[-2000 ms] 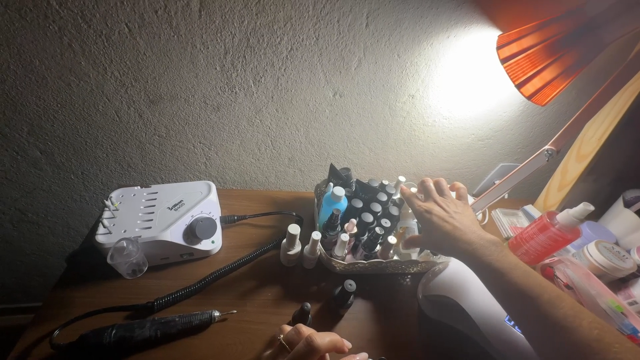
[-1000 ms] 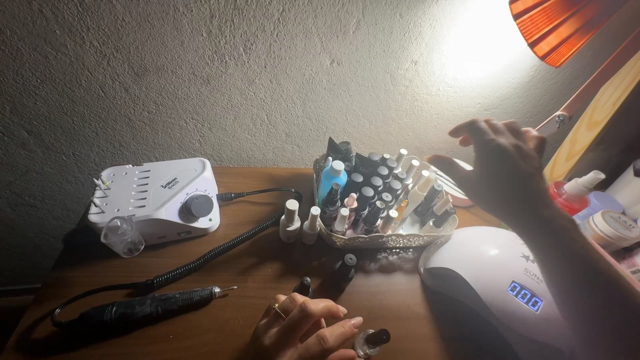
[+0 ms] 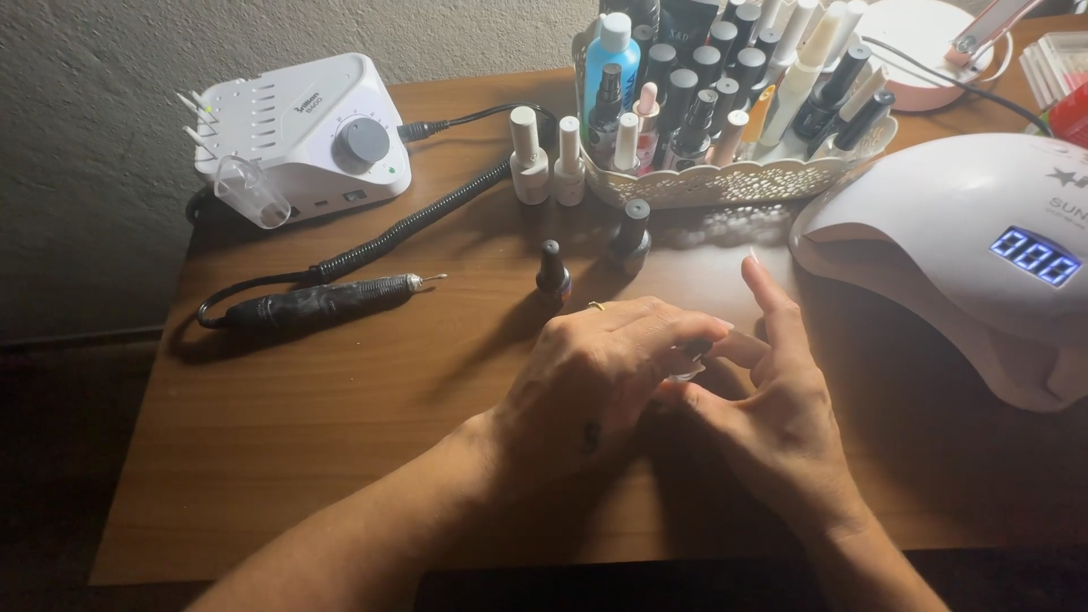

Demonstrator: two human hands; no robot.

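Near the middle of the wooden table, my left hand, with a ring on one finger, holds a small glass bottle with a black cap. The fingers partly hide it. My right hand meets it from the right, thumb and a bent finger at the bottle, index finger raised; whether it grips the bottle is unclear. Beyond my hands stand a small black polish bottle and a larger one. Two white bottles stand beside a lacy-edged basket full of polish bottles.
A white nail drill unit stands at the back left, its black handpiece lying in front on a coiled cord. At right is a white nail lamp with a lit display. The pink base of a desk lamp is behind it.
My right hand has come from over the basket area down to the bottle by my left hand. The bottle stood on the table by my left fingers one second ago. The view has tilted down.
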